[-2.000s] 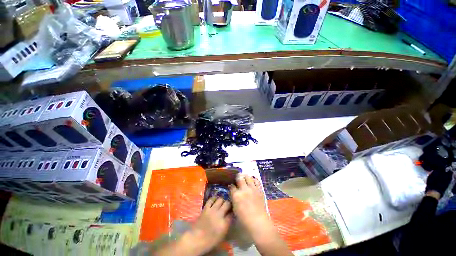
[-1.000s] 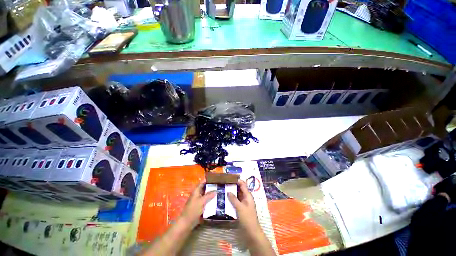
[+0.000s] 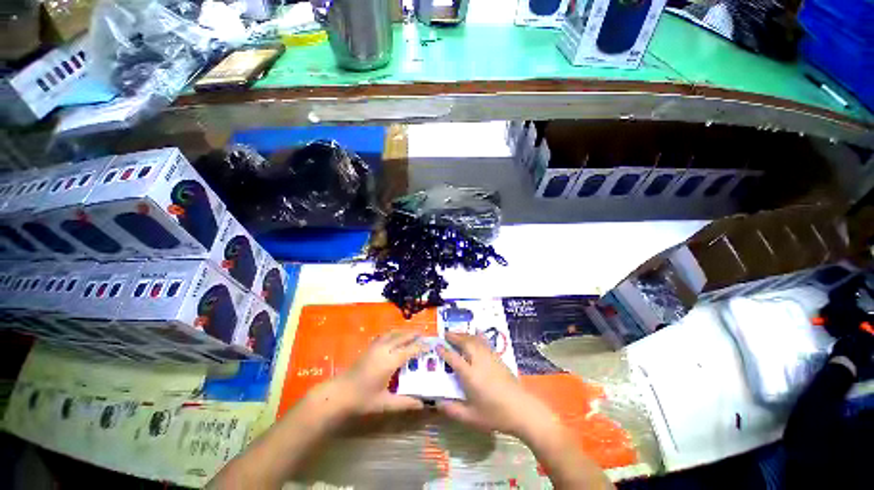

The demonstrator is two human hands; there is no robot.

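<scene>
A white retail box [image 3: 429,379] with small coloured dots on its upper face lies on the orange-and-white printed cardboard [image 3: 335,337] in front of me. My left hand [image 3: 381,375] holds its left side and my right hand [image 3: 479,379] holds its right side. Both hands are bare. The fingers cover the box's far edge and corners, and no brown flap shows. A tangled pile of black accessories [image 3: 414,260] lies just beyond the box.
Tiered closed boxes [image 3: 153,215] stand at left. Black plastic bags [image 3: 321,187] lie behind. Open boxes [image 3: 757,251] stand at right, near a neighbour's black-gloved hand [image 3: 848,325]. The green-topped shelf [image 3: 470,65] with a metal jug [image 3: 360,33] crosses the back.
The box was open with a raised brown flap; its flap is now out of sight and its dotted white face is up. My hands have shifted from its near face to its sides.
</scene>
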